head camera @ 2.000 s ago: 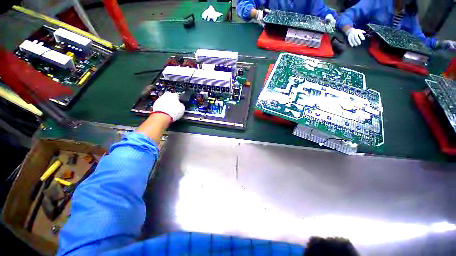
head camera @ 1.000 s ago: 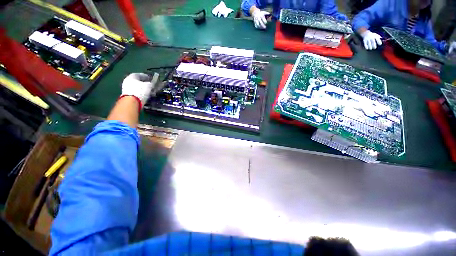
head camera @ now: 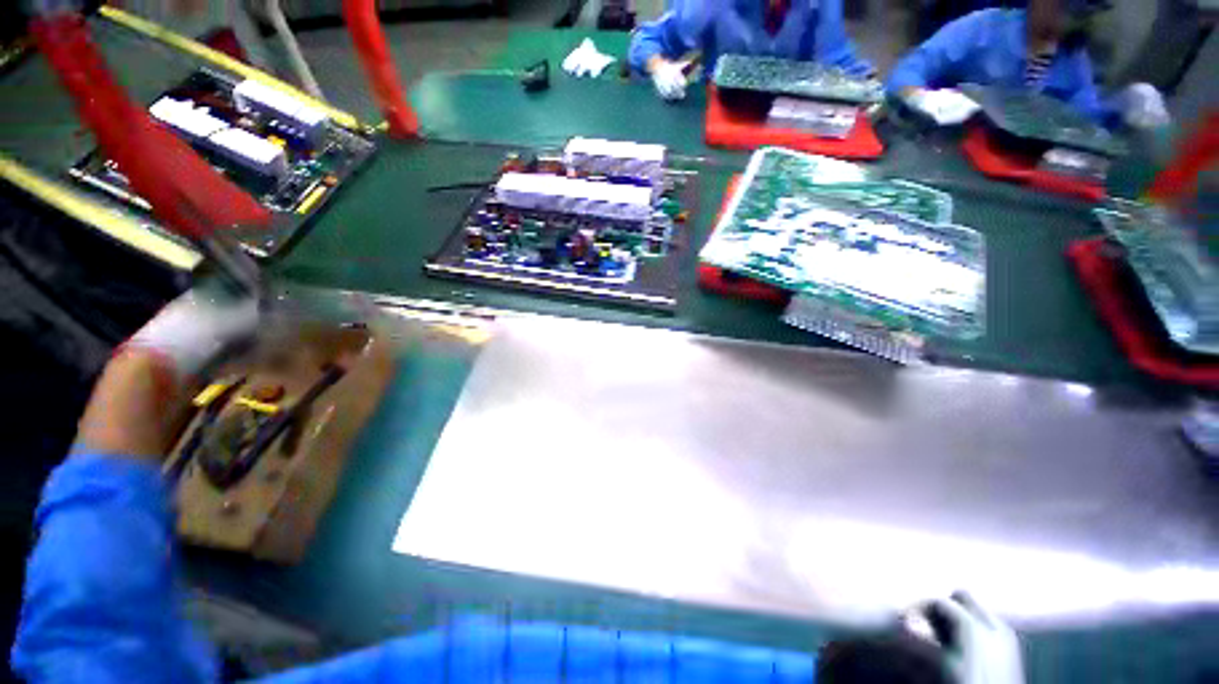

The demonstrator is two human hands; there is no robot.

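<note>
My left hand [head camera: 201,329], in a white glove, is blurred over the upper left of the cardboard tool box [head camera: 314,468]; whether it holds anything cannot be told. Small tools with yellow and dark handles [head camera: 241,434] lie in the box. My right hand [head camera: 987,644], white-gloved, is partly cut off at the bottom edge beside a dark shape; its grip cannot be told. A circuit board [head camera: 575,234] lies parts side up in a black carrier [head camera: 658,278], with long white heatsinks. Another board [head camera: 856,247] lies solder side up and tilted on a red pad [head camera: 729,281].
A shiny metal sheet [head camera: 642,468] covers the near bench. A further board in its carrier [head camera: 234,147] is at far left, behind a red post [head camera: 147,120]. Two people in blue [head camera: 749,30] work opposite at boards on red pads. Another board [head camera: 1170,274] is at far right.
My left hand has moved from the board in the carrier, leftward and down to the tool box. A grey tool showed in it earlier. My right hand has appeared at the bottom edge.
</note>
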